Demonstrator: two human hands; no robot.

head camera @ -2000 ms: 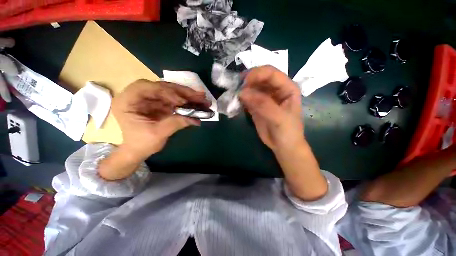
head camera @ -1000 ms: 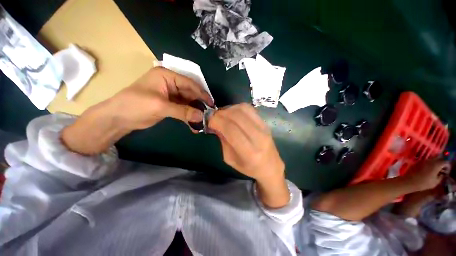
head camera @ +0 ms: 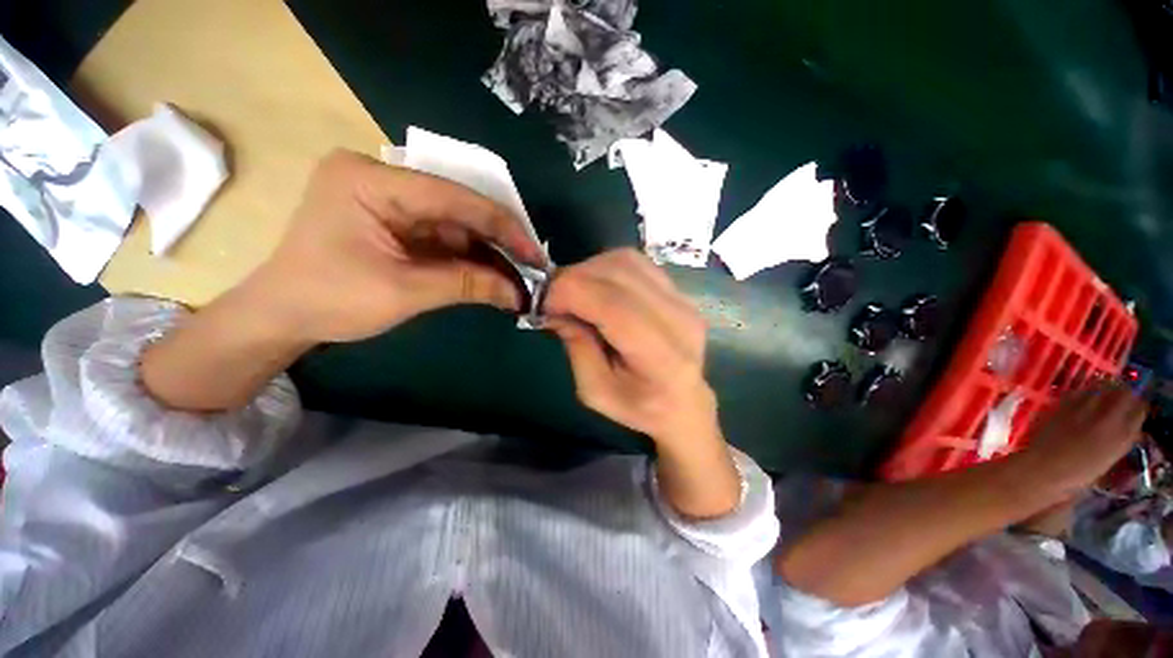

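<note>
A watch head (head camera: pixel 531 285) with a shiny metal rim is held on edge between my two hands, near the middle of the view. My left hand (head camera: pixel 399 251) grips it at the fingertips from the left. My right hand (head camera: pixel 630 328) has its thumb and fingers closed at the rim's right side. A small whitish bit shows at the rim by the right fingertips; whether it is a wipe I cannot tell. The watch face is mostly hidden by the fingers.
A crumpled grey wipe heap (head camera: pixel 585 71) lies at top centre, white wipes (head camera: pixel 782 221) below it. Several black watch heads (head camera: pixel 830 285) sit at right, beside a red tray (head camera: pixel 971 373) with another person's arm (head camera: pixel 920 514) over it. A tan sheet (head camera: pixel 245 97), white wad (head camera: pixel 180 180) and packet (head camera: pixel 52 161) are at left.
Since two seconds ago, my right hand has come from beside the wipes to the watch head. The camera view has shifted. Over the last second, both hands stay together at the watch head, now turned more edge-on.
</note>
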